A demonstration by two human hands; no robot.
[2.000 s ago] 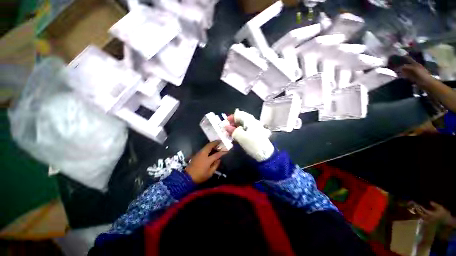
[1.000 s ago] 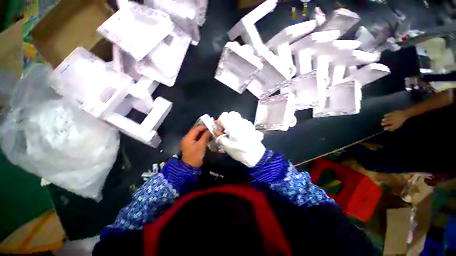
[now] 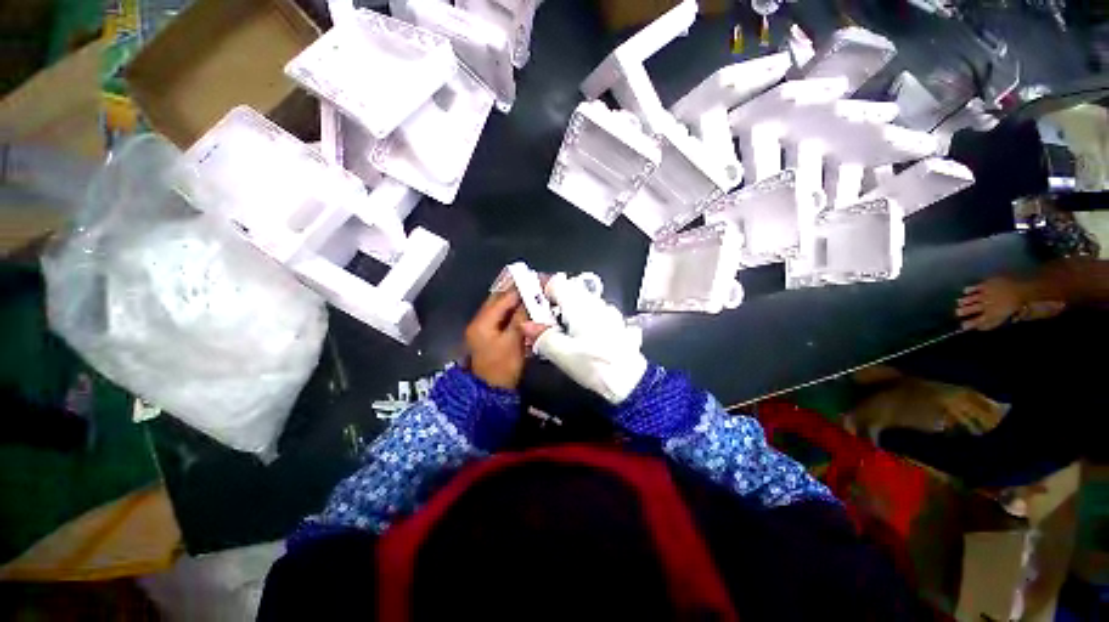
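Observation:
My bare left hand [image 3: 496,345] and my right hand [image 3: 591,340], in a white glove with bare fingertips, hold one white plastic housing [image 3: 525,287] between them near the bench's front edge. Its narrow part shows above my fingers, and a round end shows at the glove. The rest of it is hidden by my hands. Small white clips [image 3: 401,397] lie in a loose pile left of my left forearm, partly covered by the sleeve.
White housings [image 3: 262,182] lie heaped at left; a group of them [image 3: 730,261] lies at right. A clear plastic bag [image 3: 183,316] is at the left edge, a brown carton [image 3: 219,61] behind it. Another person's hand [image 3: 991,301] rests at the right edge; a red stool [image 3: 882,486] is below.
Since two seconds ago my left hand has moved up the housing, which is turned and more covered by both hands. At right, the other person's hand has come down to the bench edge.

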